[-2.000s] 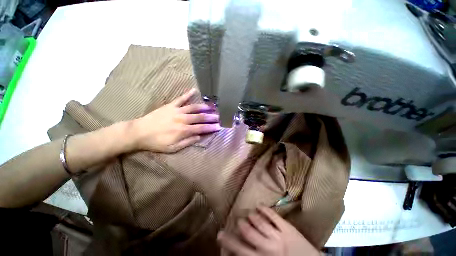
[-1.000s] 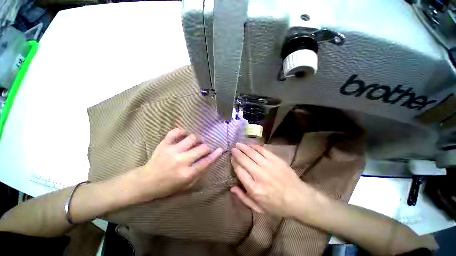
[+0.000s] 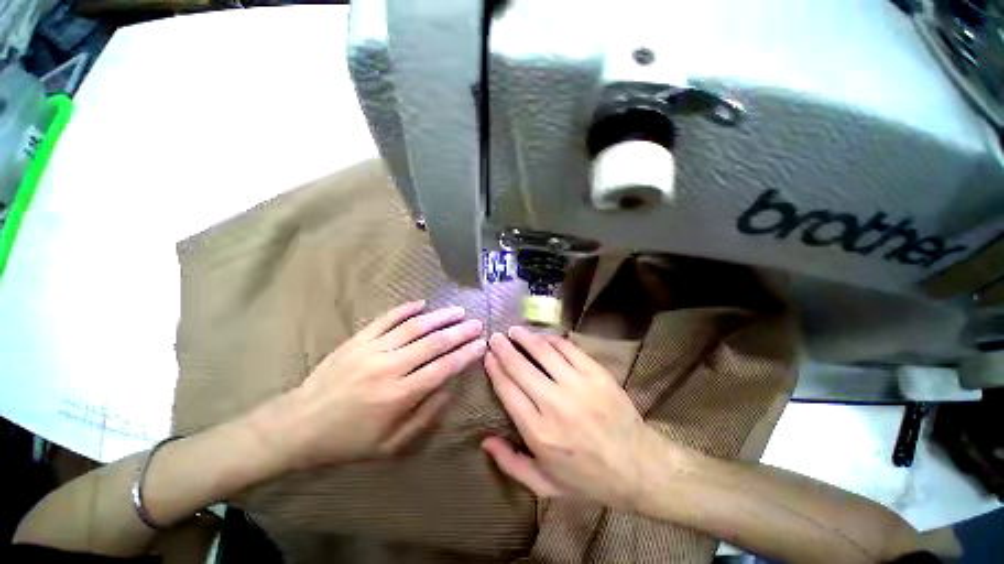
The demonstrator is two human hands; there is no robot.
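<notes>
A brown ribbed garment (image 3: 275, 286) lies spread over the table under the sewing machine head (image 3: 705, 154). My left hand (image 3: 380, 380) lies flat on the cloth left of a seam line, fingertips just below the needle area. My right hand (image 3: 573, 413) lies on the cloth right of the line, its fingertips close to those of my left hand. The presser foot and needle area (image 3: 498, 268) is lit purple-white, with a small cream knob (image 3: 542, 310) beside it. Both hands press on the cloth; the needle tip cannot be made out.
A white ribbed knob (image 3: 633, 174) sits on the machine face. A bright green basket (image 3: 33, 176) stands at the left edge of the white table (image 3: 220, 110). A small dark tool (image 3: 909, 434) lies at the right, near dark cloth (image 3: 974, 441). Ruler marks show at the table's near left edge.
My right hand has come from the lower cloth up to the needle area, and my left hand has drawn back towards me. The garment has been turned and spread flatter. Lately both hands shifted only slightly.
</notes>
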